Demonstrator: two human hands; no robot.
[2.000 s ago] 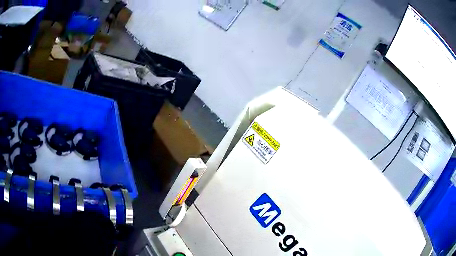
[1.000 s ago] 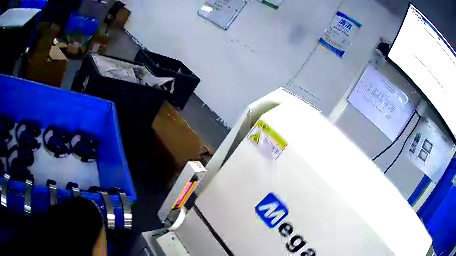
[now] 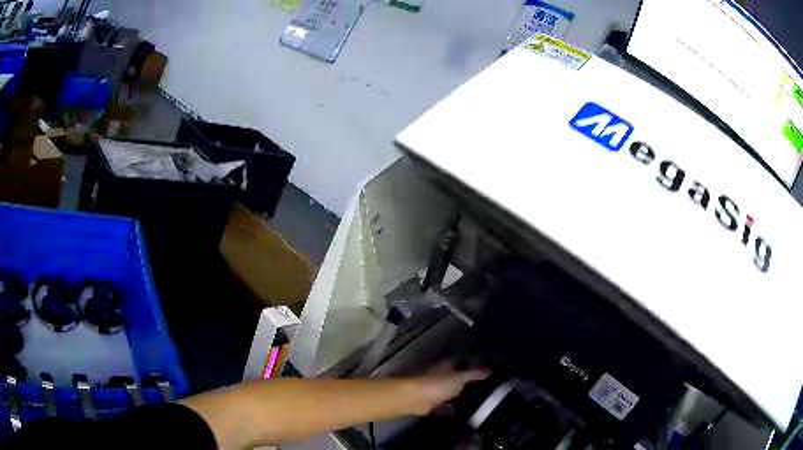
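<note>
The MegaSig test box stands in front of me with its white lid (image 3: 599, 202) raised. Inside is a black flap (image 3: 563, 325) with a small white label. Below the flap, a black fixture or headphones with a pale curved band (image 3: 497, 402) shows partly, cut off by the bottom edge. My left hand (image 3: 445, 387) reaches into the chamber from the left, blurred, its fingertips beside the pale band. Whether it touches or holds anything cannot be told. My right hand is out of the picture.
A blue tote (image 3: 150, 299) with black headphones and silver bands over its near edge stands left. A light-curtain bar (image 3: 271, 347) stands beside the chamber. Black crates (image 3: 163, 189) and a cardboard box (image 3: 264, 250) lie behind. A monitor (image 3: 704, 70) is upper right.
The lid has gone from closed to raised, showing the dark inside. My left arm has come from the lower left into the chamber. The view has shifted, and green marks now show on the monitor.
</note>
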